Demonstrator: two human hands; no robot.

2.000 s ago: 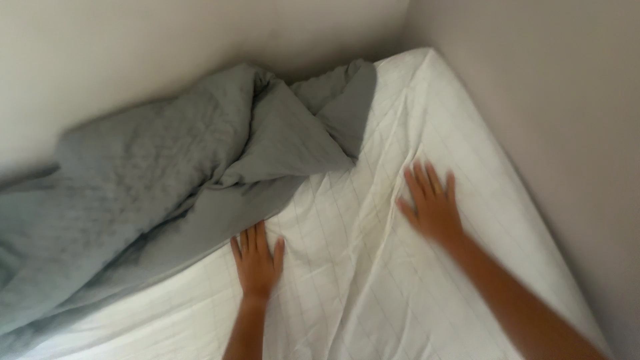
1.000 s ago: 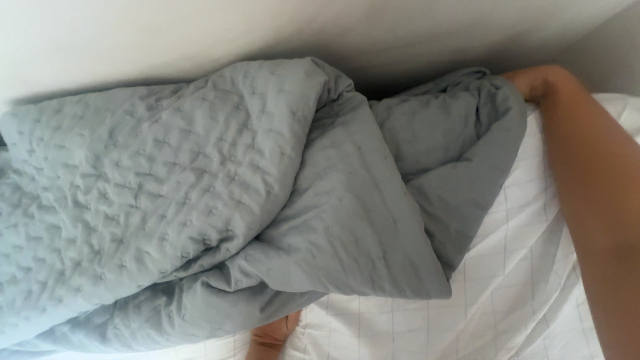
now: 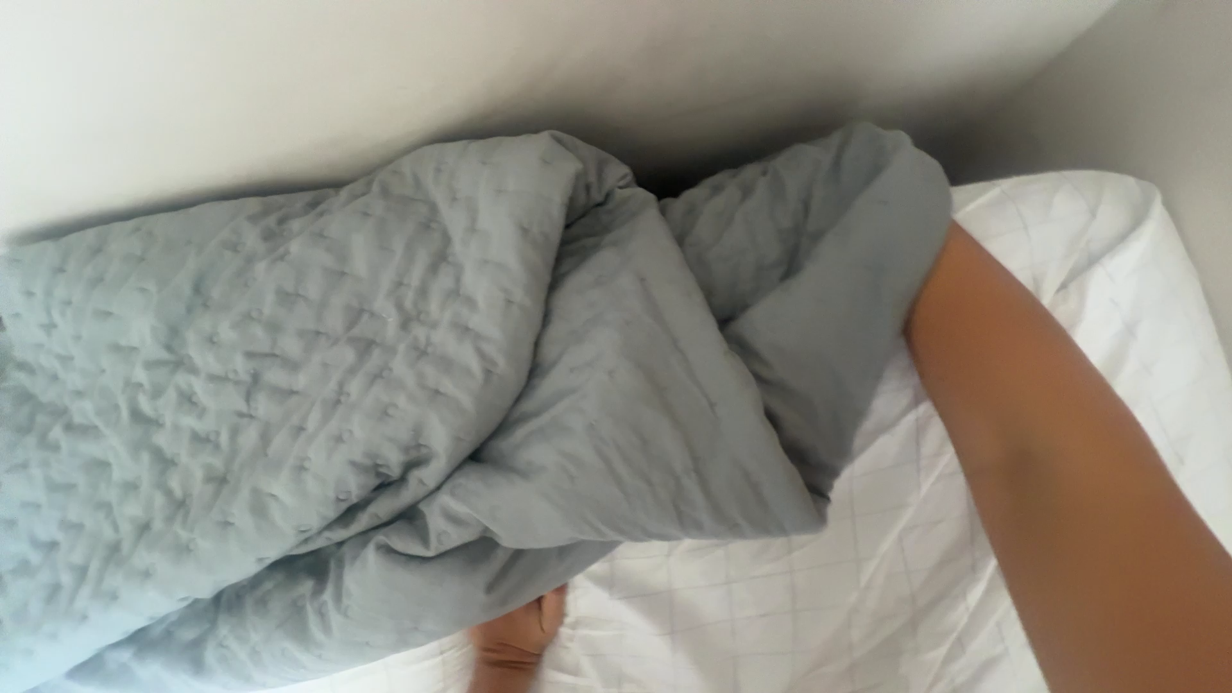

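Observation:
A grey quilted blanket (image 3: 385, 337) lies bunched and folded over a white fitted sheet (image 3: 712, 616) with a faint grid pattern. At the lower middle, my left hand (image 3: 520, 626) rests on the sheet against the blanket's lower edge; its fingers are hidden under the grey fabric. My right forearm reaches up from the lower right, and the right hand is out of sight beneath the blanket's folded right end. Whether either hand grips fabric cannot be seen.
A pale wall (image 3: 289, 87) runs behind the blanket, with a dark gap between them. Another wall (image 3: 1155, 115) meets it at the upper right, beside the mattress corner (image 3: 1126, 192) covered by the sheet.
My right hand, earlier spread flat on the sheet, has gone under the blanket's right end. My left hand's fingers, visible at first, are now covered by the blanket. The view has moved closer.

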